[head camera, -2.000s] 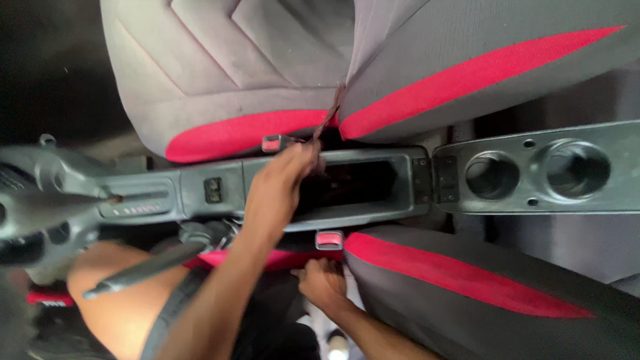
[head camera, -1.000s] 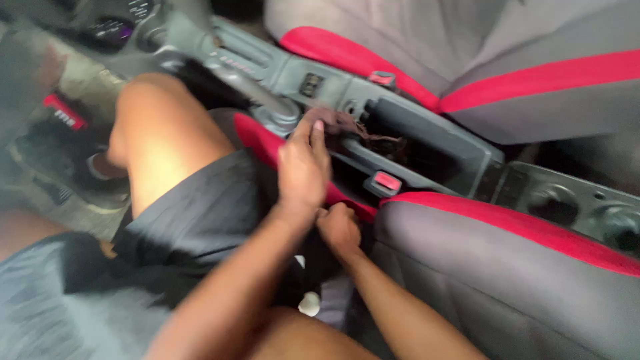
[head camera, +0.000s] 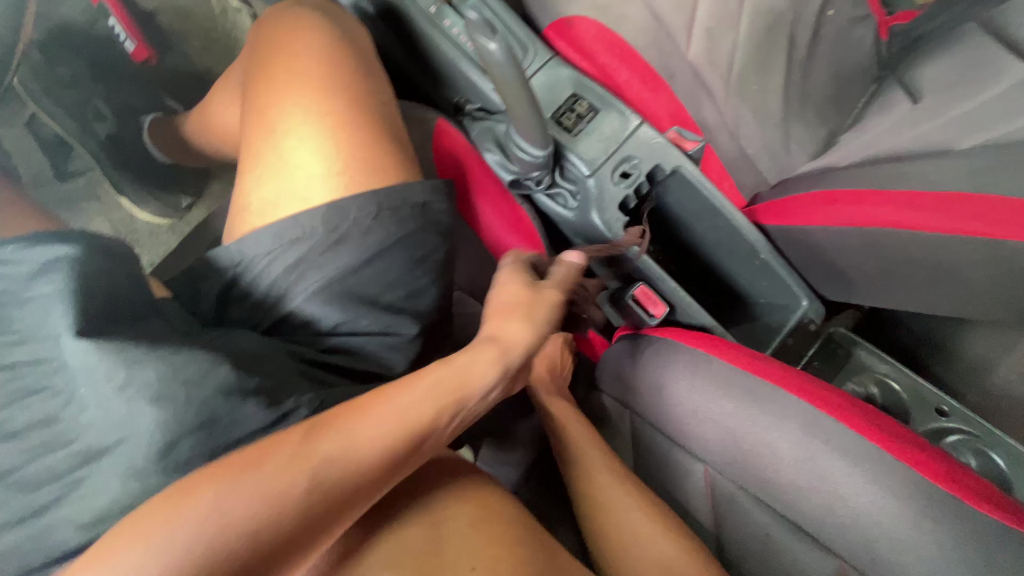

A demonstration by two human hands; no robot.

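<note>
My left hand (head camera: pixel 528 300) comes in from the lower left and has its fingers closed on a dark brown strip of soft material (head camera: pixel 616 244). The strip runs over the near rim of the grey plastic centre console (head camera: pixel 724 248) into its open bin. Just below, my right hand (head camera: pixel 554 362) is curled beside the front seat, near the seat-belt buckle (head camera: pixel 646 302). Its fingers are partly hidden behind my left hand, so whether it holds anything cannot be told. More brown material hangs between my left hand and the buckle.
The handbrake lever (head camera: pixel 512 96) rises beside the console. A second buckle (head camera: pixel 686 142) stands by the far seat (head camera: pixel 832 96). The near seat's backrest (head camera: pixel 736 400) borders my right arm, and a cup-holder panel (head camera: pixel 920 416) lies behind the bin. My bare knee is at upper left.
My left hand has moved from over the console bin to its near side, drawing the brown strip along. My right hand stays low by the near seat. The view has turned and come closer.
</note>
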